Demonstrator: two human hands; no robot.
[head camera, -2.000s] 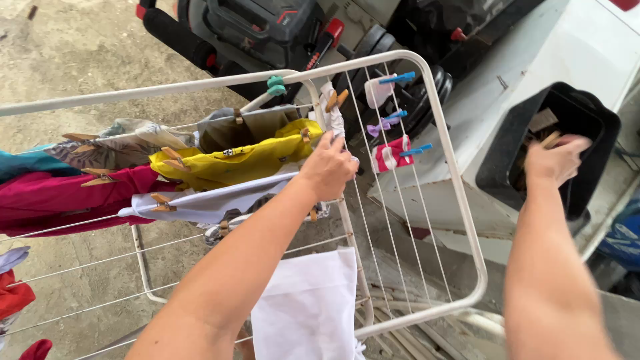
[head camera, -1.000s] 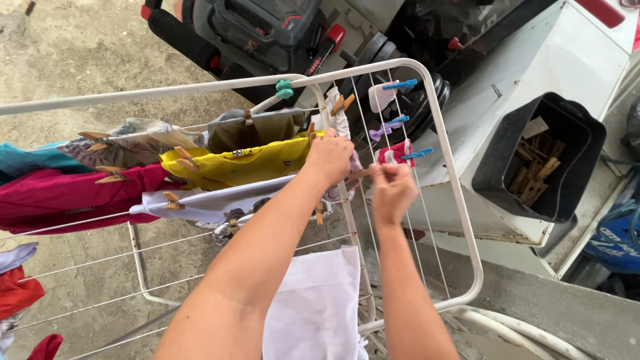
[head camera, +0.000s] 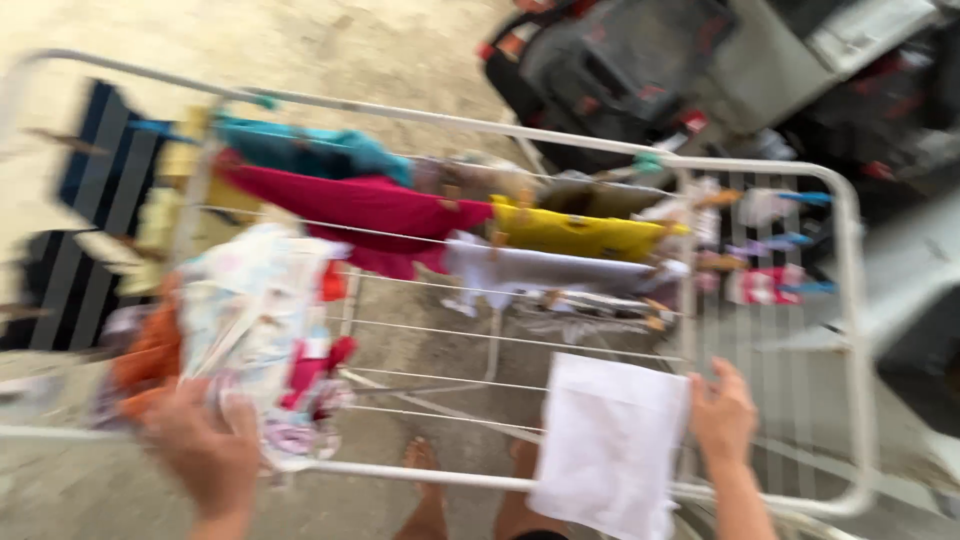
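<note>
A white metal drying rack spans the view, blurred by motion. At its lower left my left hand is on a pile with a pale patterned cloth; whether its fingers grip it cannot be told. My right hand, fingers apart, is beside the right edge of a white cloth lying over the near wires. Behind hang a magenta garment, a yellow garment, a white garment and a teal garment. Small pieces with blue clothespins hang on the right wing.
Orange cloth lies left of the pale one. Striped dark cloth hangs at the far left. Black and red equipment stands behind the rack. A dark bin is at the right edge. Bare feet show below.
The view has swung left. My hands, together at the rack's right crossbar a second ago, are now far apart, the left one at the pile. Two seconds ago my right hand was in the clothespin bin.
</note>
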